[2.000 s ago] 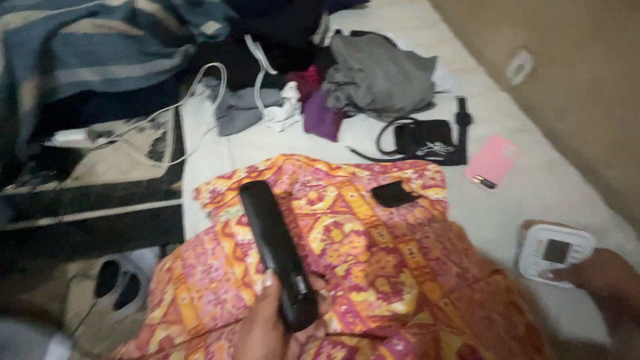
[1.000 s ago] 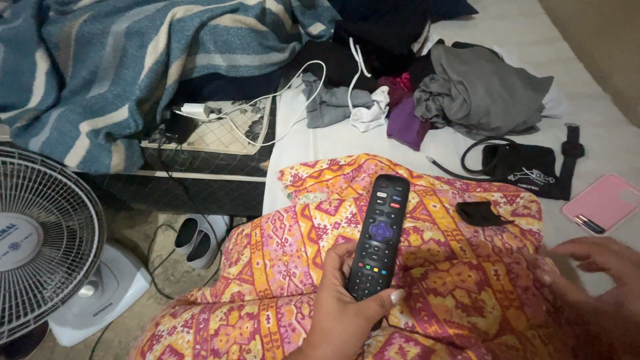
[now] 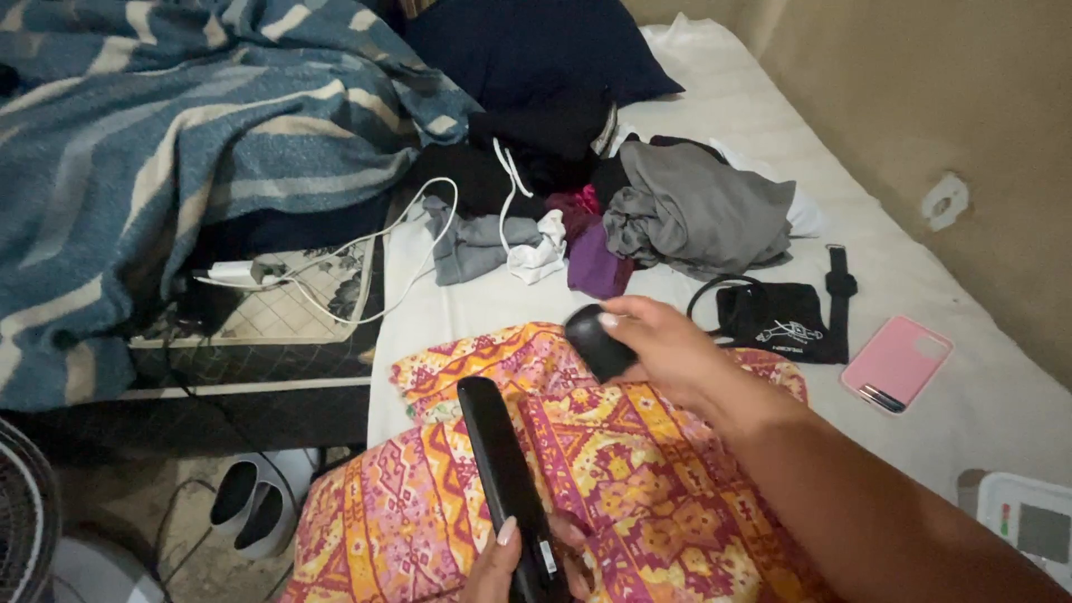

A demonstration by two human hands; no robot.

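My left hand [image 3: 528,561] grips a black remote control [image 3: 502,469] by its lower end, with the smooth back side up. My right hand [image 3: 662,347] holds a small black cover [image 3: 600,343], probably the remote's battery cover, between thumb and fingers above the patterned cloth. An orange, pink and yellow patterned fabric [image 3: 653,486] lies over my lap beneath both hands. Right of it are a black pouch [image 3: 779,314] with a white drawing, a black wristwatch [image 3: 839,285] and a pink phone case [image 3: 898,364]. A white device with a grey screen [image 3: 1043,528] is cut off at the right edge.
Grey, white and purple clothes [image 3: 695,209] lie on the white-sheeted bed [image 3: 469,310]. A striped blue blanket [image 3: 251,159] and a white charger with cable [image 3: 239,272] are at left. White shoes [image 3: 260,502] and a fan [image 3: 25,511] stand below; a wall [image 3: 946,109] rises at right.
My right hand has moved left over the fabric and taken hold of the black cover, which earlier lay on the fabric. The remote, buttons up a second ago, now shows its back.
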